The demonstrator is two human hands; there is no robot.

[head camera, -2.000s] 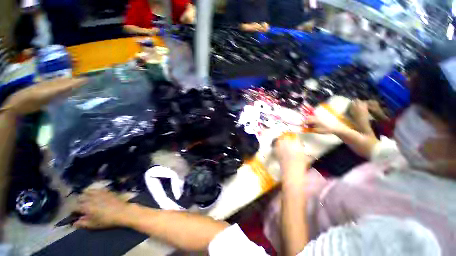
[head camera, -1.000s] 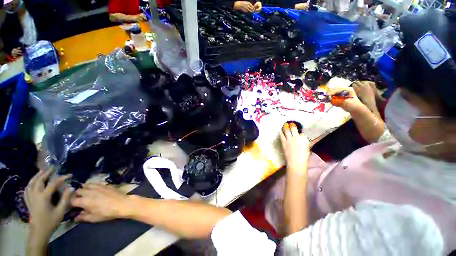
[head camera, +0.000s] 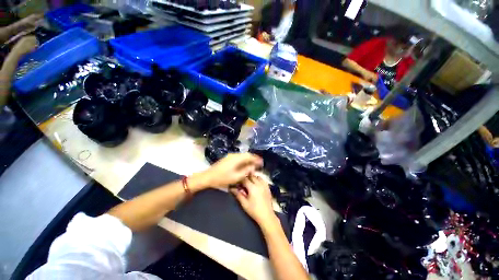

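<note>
My left hand point(head camera: 234, 169), with a red band at its wrist, and my right hand point(head camera: 256, 198) meet above the back edge of the dark grey work mat point(head camera: 205, 216). Their fingers are bent and close together. A small dark bit shows by the right fingertips, but the fingers hide most of it and I cannot tell which hand grips it. A heap of small black parts point(head camera: 295, 187) lies just right of the hands, in front of the crumpled clear bag point(head camera: 303, 134). A white looped strip point(head camera: 299, 232) lies at the mat's right end.
Black round cups point(head camera: 146, 108) stand at the back left, one group close behind my left hand. Blue bins point(head camera: 158, 44) are beyond them. More black cups and red-and-white wired parts point(head camera: 451, 246) lie at the right. A person in red point(head camera: 377, 57) is across the bench; a grey post slants at the right.
The view has swung left, so the neighbour at the right is out of frame and the left-side cups and bins show. My hands remain close together, now nearer the picture's middle.
</note>
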